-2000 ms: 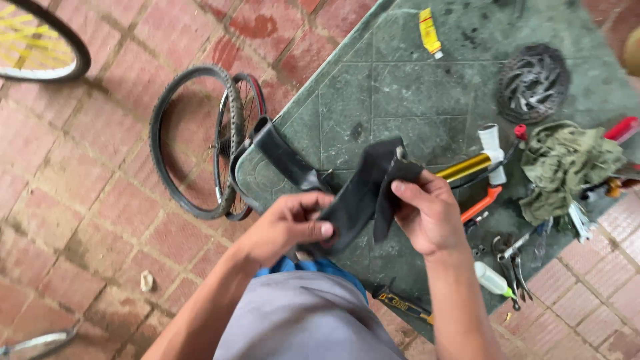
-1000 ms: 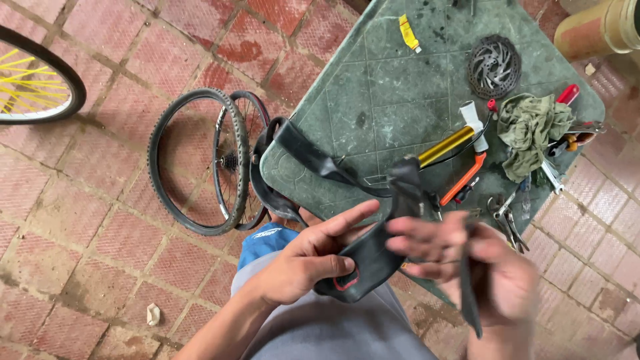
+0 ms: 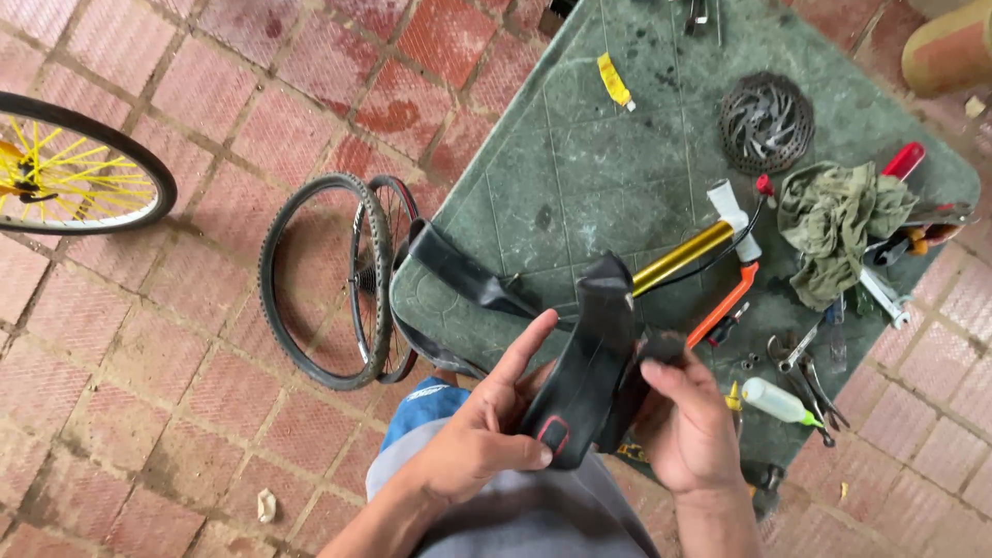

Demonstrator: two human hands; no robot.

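Note:
A flat black rubber inner tube lies between my hands, with a red-edged patch near its lower fold. My left hand pinches the tube beside the patch, thumb on top and index finger extended. On the right, my right hand grips a dark folded strip, whose join with the tube I cannot make out. More of the tube runs left over the corner of the green table. Behind my hands are a gold tube and an orange lever-like bar.
The table holds a brake disc, a crumpled green cloth, a yellow squeeze tube, a translucent bottle and wrenches. A bicycle tire and wheel rim stand beside the table's left corner. A yellow-spoked wheel is further left.
My right hand has come back closer to the left and holds the strip near the tube. The red-edged patch, seen one second ago too, is still by my left thumb.

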